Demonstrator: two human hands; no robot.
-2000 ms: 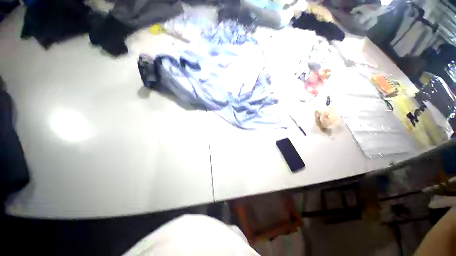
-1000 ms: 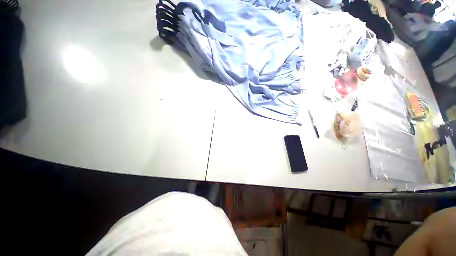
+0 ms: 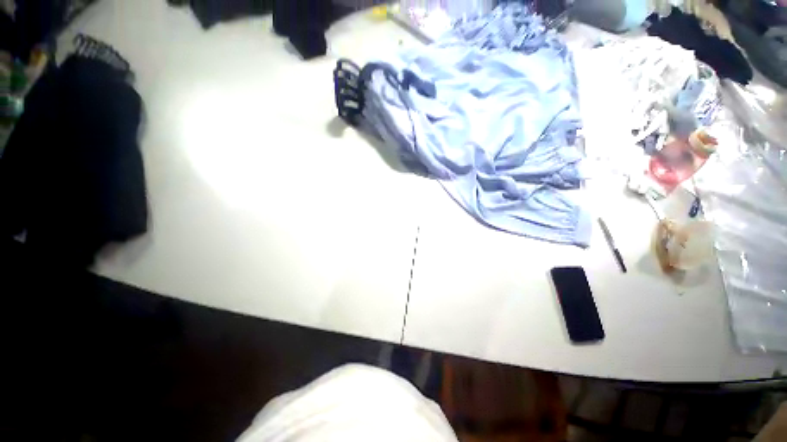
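Observation:
A heap of light blue shirts (image 3: 492, 129) lies on the white table, with black hanger hooks (image 3: 349, 91) bunched at its left end. A black smartphone (image 3: 577, 304) lies flat near the table's front edge. A thin dark stick (image 3: 613, 245), perhaps a pen or snips, lies to its upper right. Neither my left hand nor my right hand is in the picture. A bit of bare skin shows at the bottom right corner, too cut off to name.
A black hangered pile (image 3: 78, 155) lies on the table (image 3: 285, 233) at left. A pink-red bottle (image 3: 671, 164), a small clear bag (image 3: 682, 246), white strips (image 3: 647, 82) and flat clear bags (image 3: 759, 250) lie at right. An orange-brown stool (image 3: 500, 401) stands under the front edge.
The view has swung left and slightly up since a second ago, so the black pile shows more fully and the right-hand things sit nearer the picture's edge. Nothing on the table has visibly moved.

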